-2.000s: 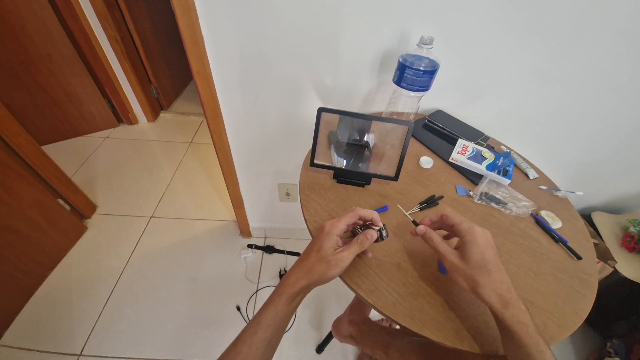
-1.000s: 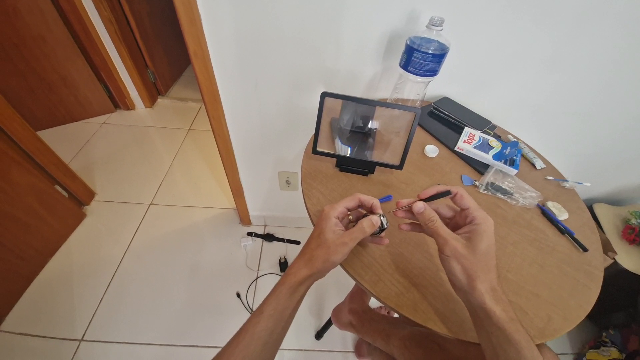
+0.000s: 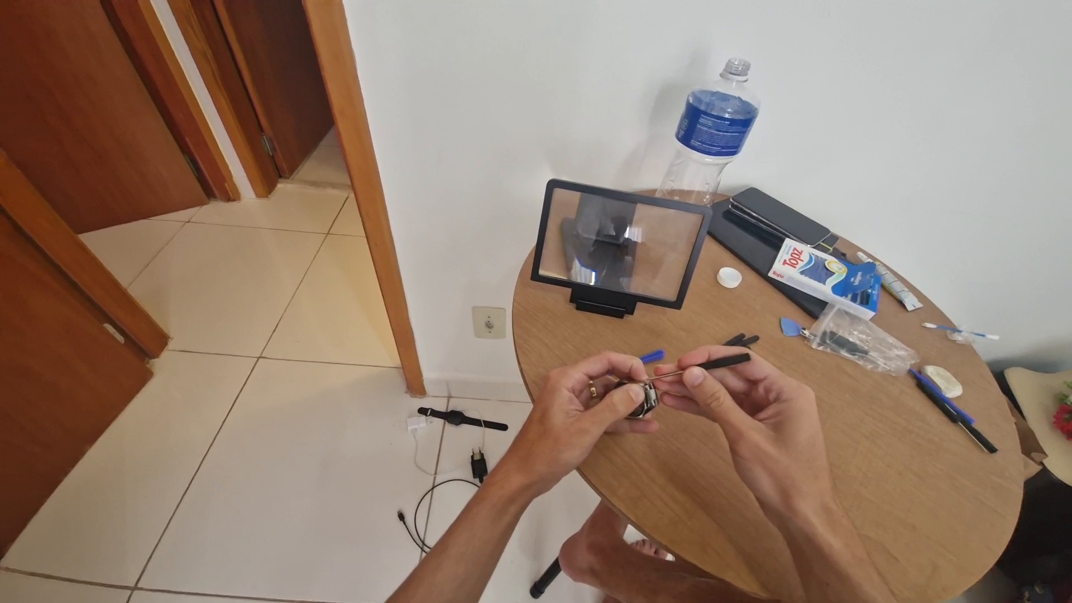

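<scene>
My left hand pinches a small dark and silver device, perhaps a watch case, above the near left part of the round wooden table. A thin screwdriver with a black handle lies between the fingers of my right hand; its tip is at the top edge of the device. The inside of the device is too small to make out. Just beyond my hands are a blue plastic tool and several black-handled tools, partly hidden by my right fingers.
On the table stand a framed screen magnifier and a plastic bottle. A white cap, Topz box, phone, plastic bag and pens lie rightward. A smartwatch and cable are on the floor.
Two seconds ago the screwdriver tip was apart from the device. My right hand has turned and moved left, bringing the tip to the device.
</scene>
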